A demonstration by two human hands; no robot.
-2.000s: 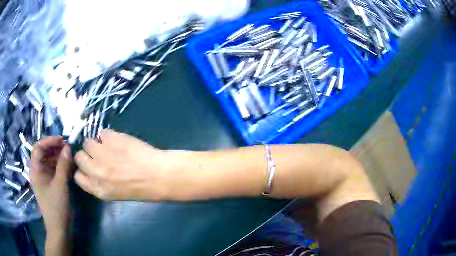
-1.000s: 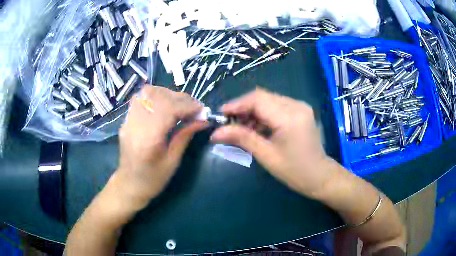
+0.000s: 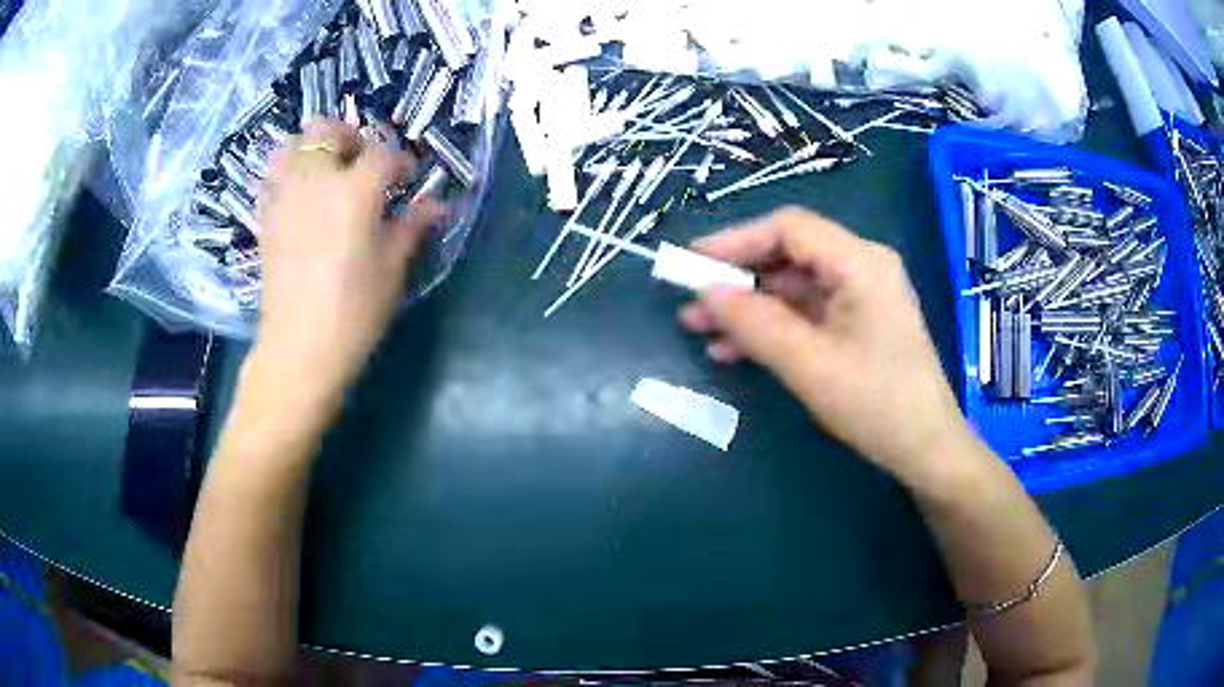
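Note:
My right hand (image 3: 819, 322) holds a white sleeve (image 3: 701, 271) between thumb and fingers, with a thin pale rod (image 3: 611, 239) sticking out of its left end. My left hand (image 3: 333, 242) is over the open clear plastic bag (image 3: 134, 201) of silver metal tubes (image 3: 427, 97). Its fingers are bent down among the tubes; whether they grip one cannot be told. A loose pile of stem inserts (image 3: 644, 175) lies at top centre, left of and above my right hand.
A blue tray (image 3: 956, 269) of silver units stands at right, with more units beyond it. A white sleeve heap (image 3: 832, 40) lies at the top. A white strip (image 3: 685, 412) lies mid-table, a black glossy object (image 3: 164, 436) at left, a small white ring (image 3: 489, 639) near the front edge.
My hands were together at mid-table around a small part. They have moved apart: my left hand went up-left to the bag, and my right hand moved slightly right with the sleeve and rod.

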